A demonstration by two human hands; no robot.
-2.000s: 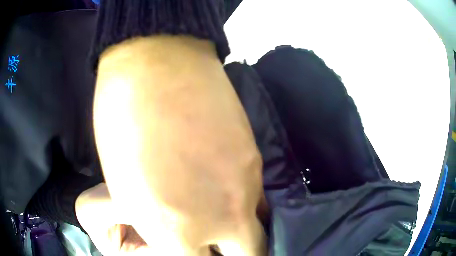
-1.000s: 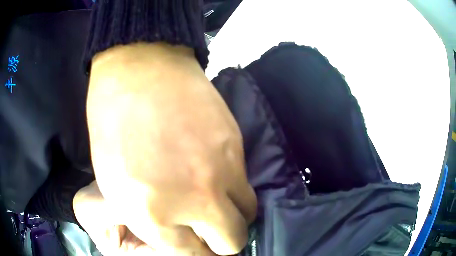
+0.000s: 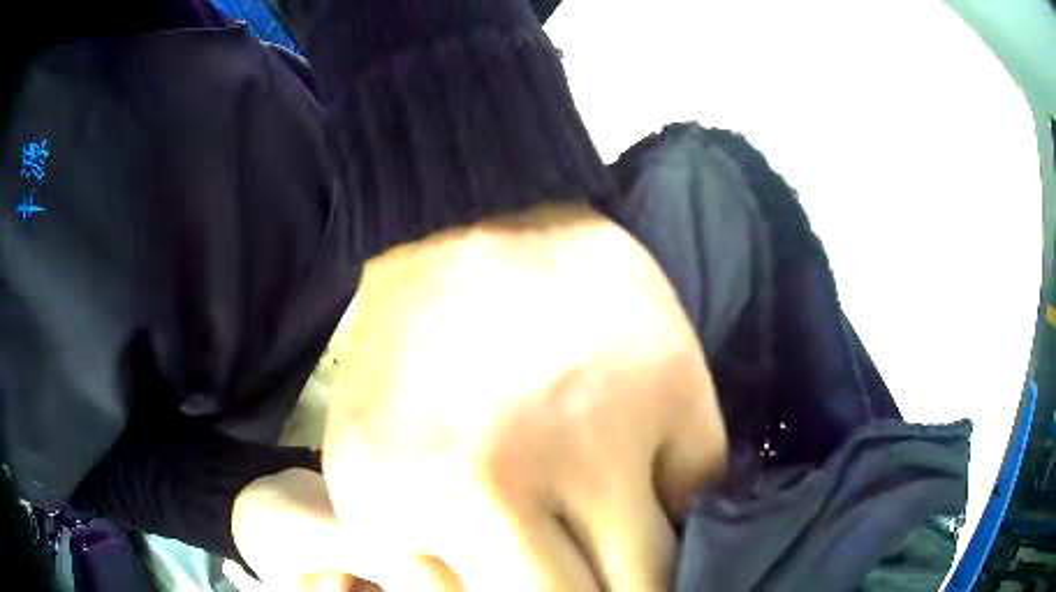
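The dark bag lies on the white tabletop right of my hands, with a rough, fuzzy curved rim. A smooth grey-purple lining panel folds out at the lower right, and small silver metal bits show just above it. My left hand comes from the top, back up, over the near side of the bag. Its fingers bend down against the fabric and the bottom edge cuts off the tips. My right hand is at the lower left, mostly hidden under the left and cut off. What either hand grips is hidden.
The white tabletop has a curved blue-trimmed edge at the right. The wearer's dark jacket with blue characters fills the left. Dark purplish pieces lie at the far lower left, beside a pale surface. Dark, unclear equipment shows beyond the right edge.
My left hand and its ribbed cuff have moved right and down over the bag. A greyer fabric face now shows on the bag's upper part. My right hand has shifted slightly right.
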